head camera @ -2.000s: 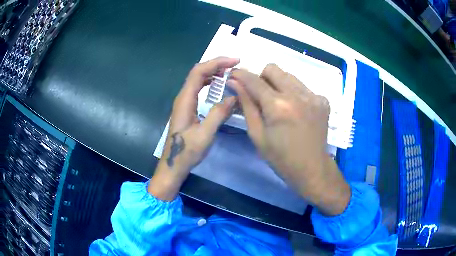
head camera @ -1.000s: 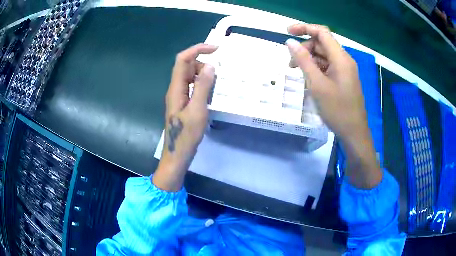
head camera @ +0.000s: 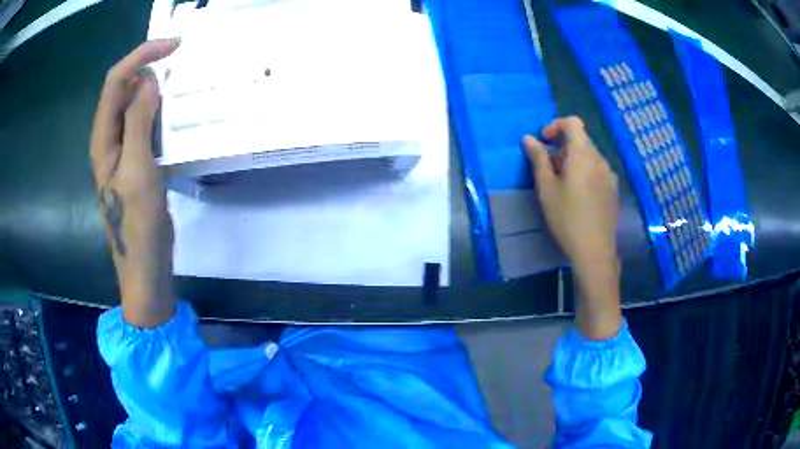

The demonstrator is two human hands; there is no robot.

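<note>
The white appliance housing (head camera: 289, 96) lies ribbed underside up on the white work mat (head camera: 307, 237), with a small dark central hole. Its upper part is cut off by the picture's edge. My left hand (head camera: 132, 167) is at its left side, thumb and fingers slightly apart, fingertips by its edge. My right hand (head camera: 579, 188) is over the right edge of the rectangular pad sheet (head camera: 504, 114), thumb and forefinger close together. I cannot tell whether they pinch anything. Grey rectangular pads (head camera: 519, 219) show at the sheet's near end.
The small pad sheet (head camera: 653, 145) with rows of small grey pieces lies right of my right hand. A shiny blue release liner (head camera: 715, 149) lies beyond it. Black tape (head camera: 432, 279) is at the mat's near right corner. The white rail (head camera: 675, 22) runs behind.
The view has shifted right and down toward the sheets. My right hand has left the housing and moved right to the rectangular pad sheet. My left hand stays at the housing's left side.
</note>
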